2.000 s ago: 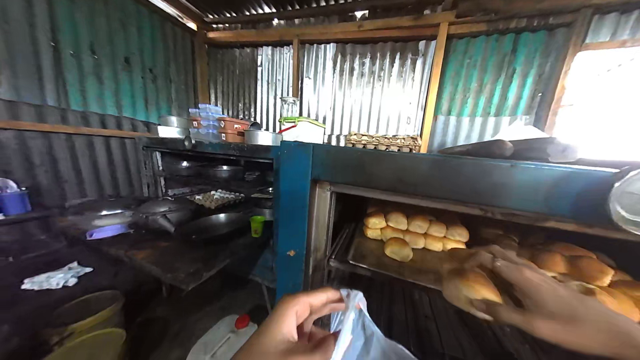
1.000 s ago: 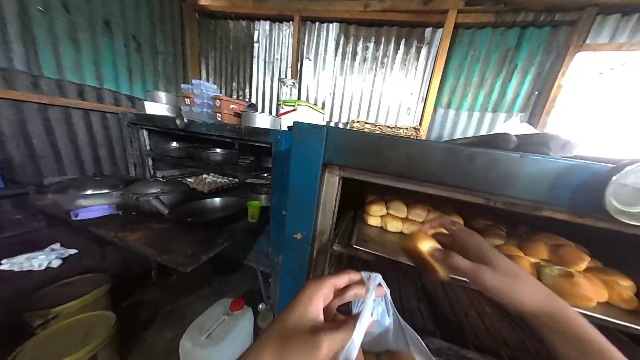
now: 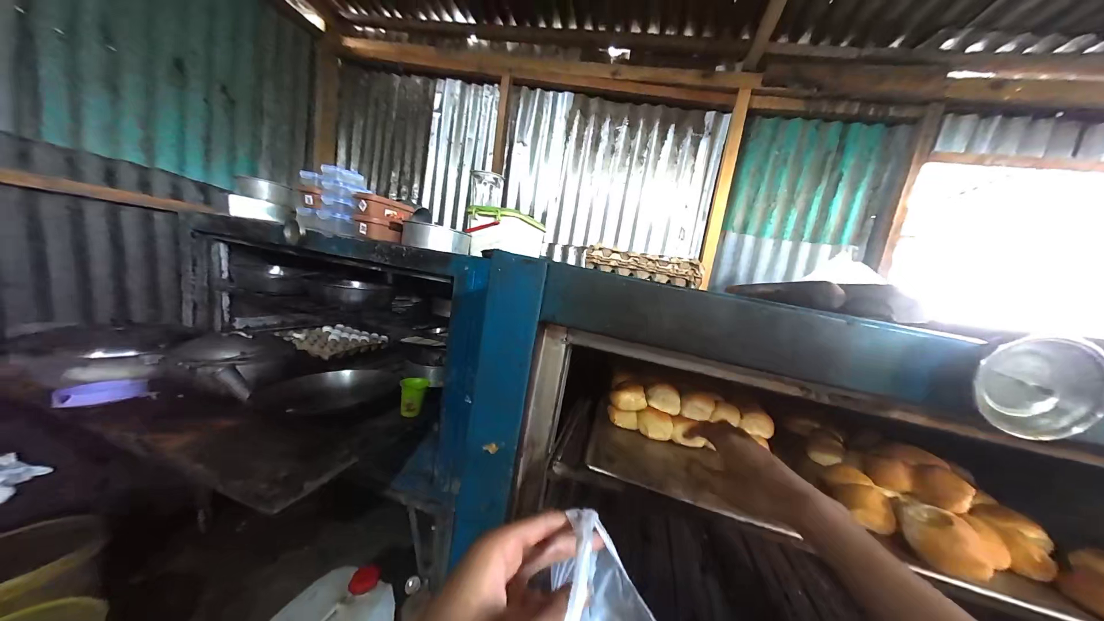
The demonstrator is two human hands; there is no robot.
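My left hand, low in the middle of the view, grips the rim of a thin clear plastic bag. My right hand reaches into a blue metal oven and is at the front row of small golden bread rolls on a metal baking tray. Its fingertips touch or nearly touch a roll; whether they grip it cannot be told. Larger browned bread rolls lie on the right part of the oven shelf, partly behind my right forearm.
A green cup, a wide pan and a tray of eggs stand at the left. A jerrycan with a red cap is low in front. Egg trays rest on the oven top; a glass jar is at the right edge.
One second ago my right hand held a roll near the oven front; now it reaches deeper, at the rolls on the left tray. My left hand still holds the bag.
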